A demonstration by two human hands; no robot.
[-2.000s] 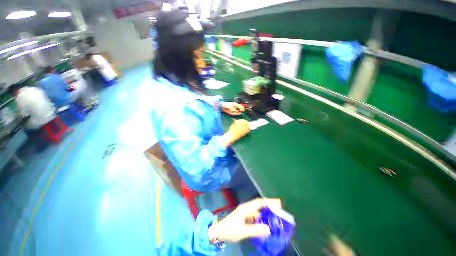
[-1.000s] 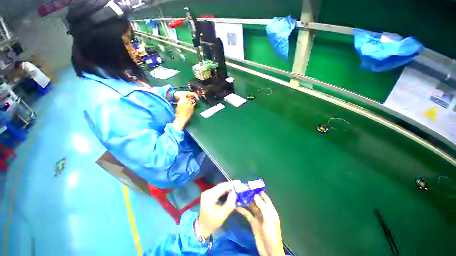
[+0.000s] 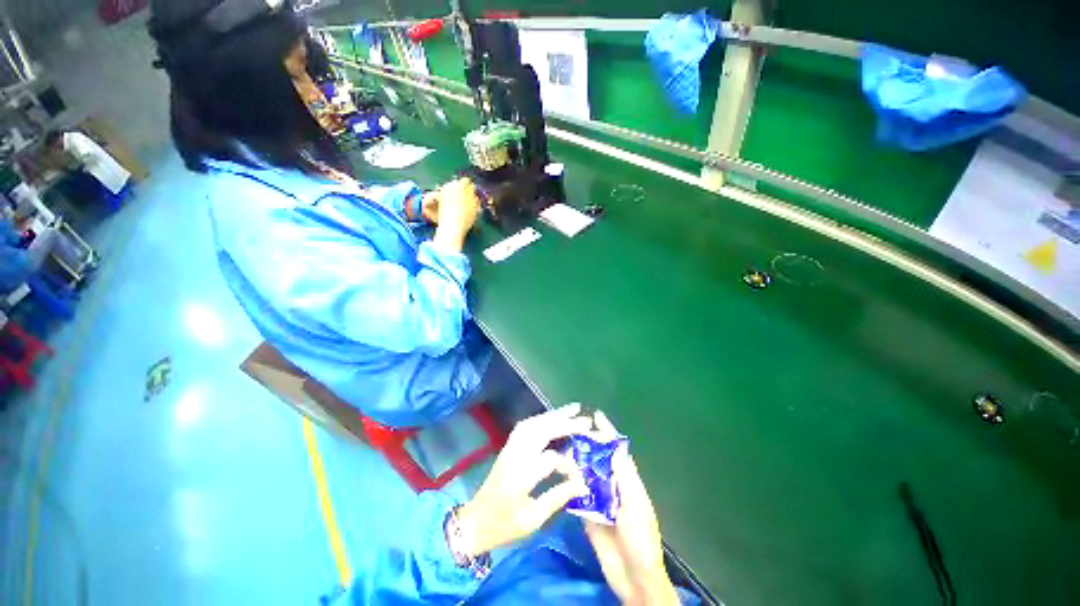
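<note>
A crumpled blue-violet wad (image 3: 596, 471) with a pale edge is between my two hands, over the front edge of the green bench. My left hand (image 3: 521, 479) pinches it from the left with thumb and fingers. My right hand (image 3: 634, 521) holds it from the right and below. The fingers hide part of the wad, and what it is cannot be told. Black tweezers (image 3: 927, 545) lie on the bench at the lower right, away from both hands.
Small round electronic parts (image 3: 988, 408) lie along the green belt (image 3: 876, 320). A person in a blue smock (image 3: 338, 278) sits at the left by a black press (image 3: 509, 118). White strips (image 3: 513, 245) lie beside it. Light-blue cloths (image 3: 936, 101) hang on the rail.
The view has swung right since the first frame, and my right hand has joined my left on the wad. Since the second frame, the wad has been turned between my fingers.
</note>
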